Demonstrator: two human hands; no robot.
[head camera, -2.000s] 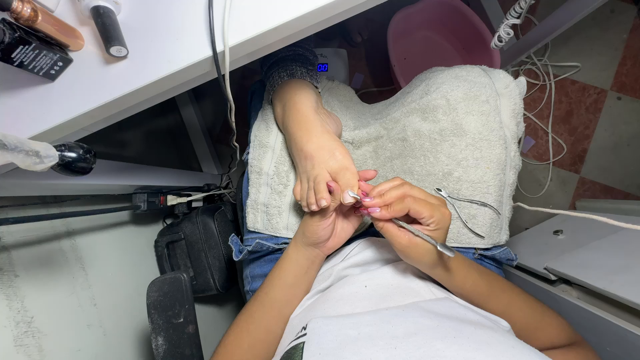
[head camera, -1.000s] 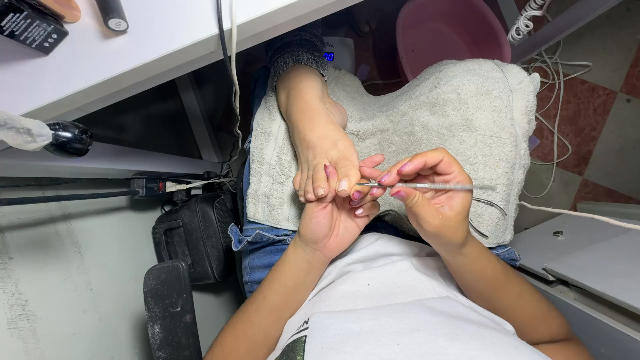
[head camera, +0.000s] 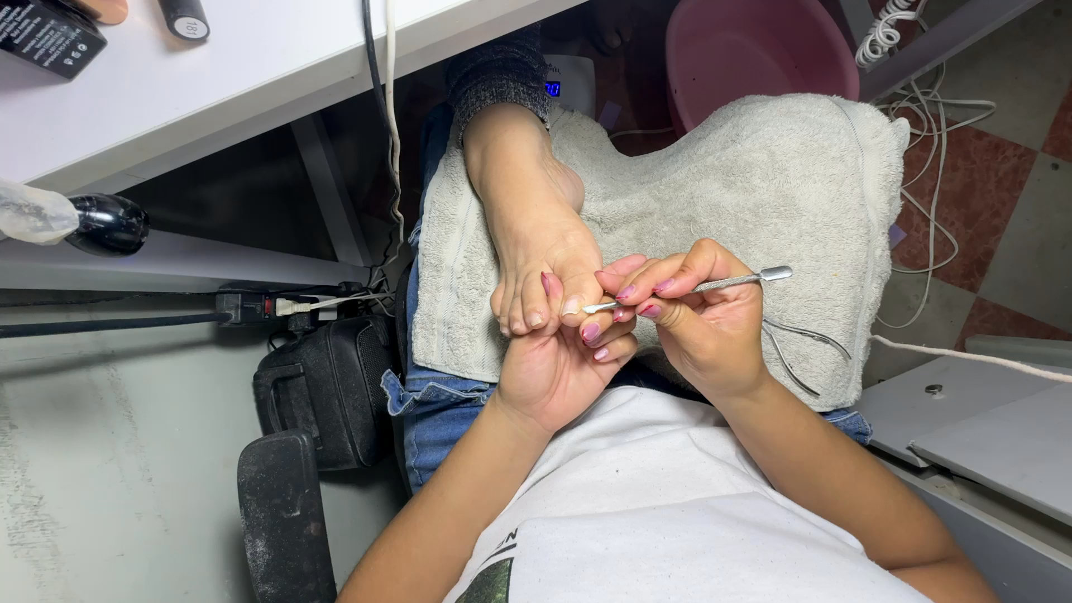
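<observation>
Another person's bare foot (head camera: 536, 218) rests on a grey towel (head camera: 737, 193) spread over my lap. My left hand (head camera: 561, 368) holds the big toe from below, its thumb up between the toes. In my right hand (head camera: 699, 314) is a metal cuticle pusher (head camera: 729, 283); its flat tip meets the big toenail's edge, and its other end points up to the right. Metal cuticle nippers (head camera: 787, 356) lie on the towel just right of my right hand, their jaws hidden behind it.
A white table (head camera: 209, 75) with a black box (head camera: 50, 38) and a small bottle (head camera: 184, 18) spans the upper left. A pink basin (head camera: 762, 59) stands beyond the towel. White cables (head camera: 934, 167) hang at the right, beside a grey cabinet (head camera: 988, 419). A black bag (head camera: 322, 394) is at the left.
Two seconds ago something white covered the big toenail and the pusher's handle pointed down to the right. The white material is gone from the nail, and the handle now slants up to the right.
</observation>
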